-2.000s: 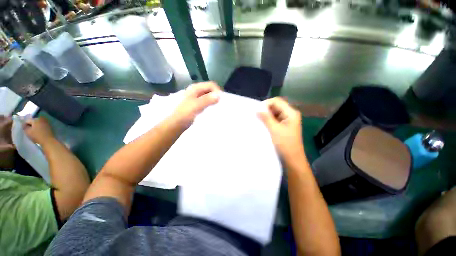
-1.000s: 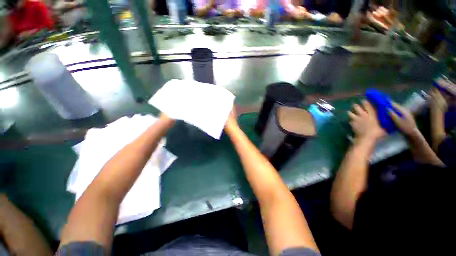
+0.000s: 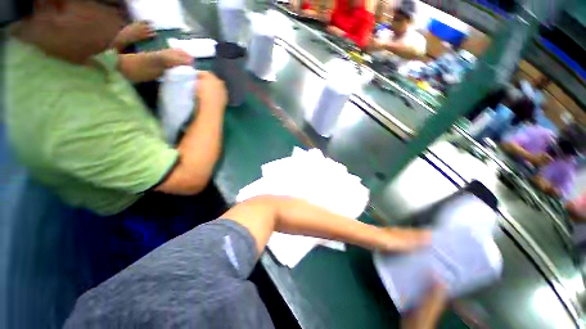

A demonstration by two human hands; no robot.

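Note:
A white protective bag (image 3: 443,257), motion-blurred, is spread at the lower right above the bench edge and belt. My left hand (image 3: 408,239) reaches in from the left and holds the bag's left side. My right hand (image 3: 432,299), blurred and partly cut off by the bottom edge, holds its lower edge. Fingertips of both are unclear. A dark speaker top (image 3: 483,194) shows just behind the bag; whether the bag is around that speaker cannot be told. A loose stack of white bags (image 3: 311,183) lies on the bench beside my left forearm.
A neighbour in a green shirt (image 3: 83,128) sits at left, handling a whitish bagged piece (image 3: 178,96) near a grey speaker (image 3: 230,77). Bagged speakers (image 3: 332,99) stand on the belt (image 3: 379,122). A green post (image 3: 450,96) slants across the upper right. Other people are beyond.
The view has swung left and tilted, bringing the green-shirted neighbour into view. My hands and the bag now appear at lower right. The larger speakers and right-hand neighbour have left the picture.

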